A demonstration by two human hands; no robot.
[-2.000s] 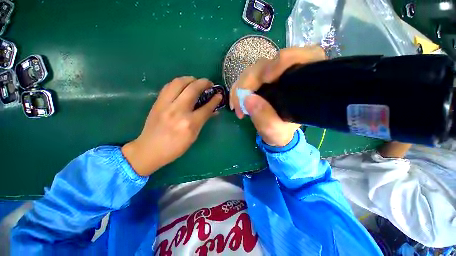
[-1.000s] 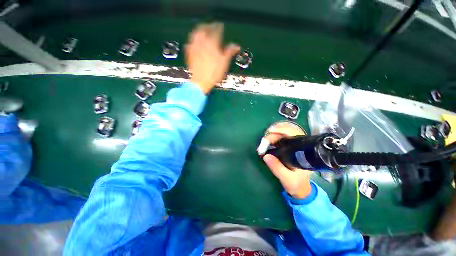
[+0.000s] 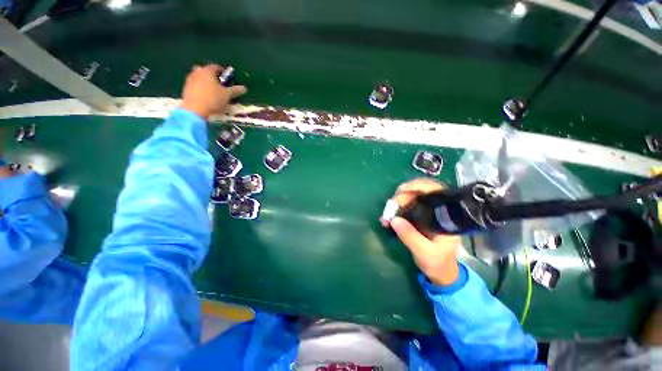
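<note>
My left hand (image 3: 205, 93) is over the far green strip beyond the pale line, its fingers around a small dark device housing (image 3: 226, 75). My right hand (image 3: 428, 243) holds the large black electric screwdriver (image 3: 451, 211) near the worktop at centre right, with a pale wrap on one finger. Its driver tip is hidden by the hand. The screw dish cannot be made out under the hand. A loose cluster of housings (image 3: 249, 184) lies below my left hand, beside my sleeve. A single housing (image 3: 428, 162) lies above my right hand.
Other housings (image 3: 381, 95) lie beyond the worn white strip (image 3: 435, 133). A crumpled clear bag (image 3: 526, 170) lies right of the screwdriver, with housings (image 3: 545, 274) below it. A yellow-green wire (image 3: 528, 290) runs near the edge. Another person's blue sleeve (image 3: 33, 232) is at far left.
My left hand has left the near housing, crossed the white strip and moved left along it, closing on a housing. My right hand keeps the screwdriver. The view has shifted and widened.
</note>
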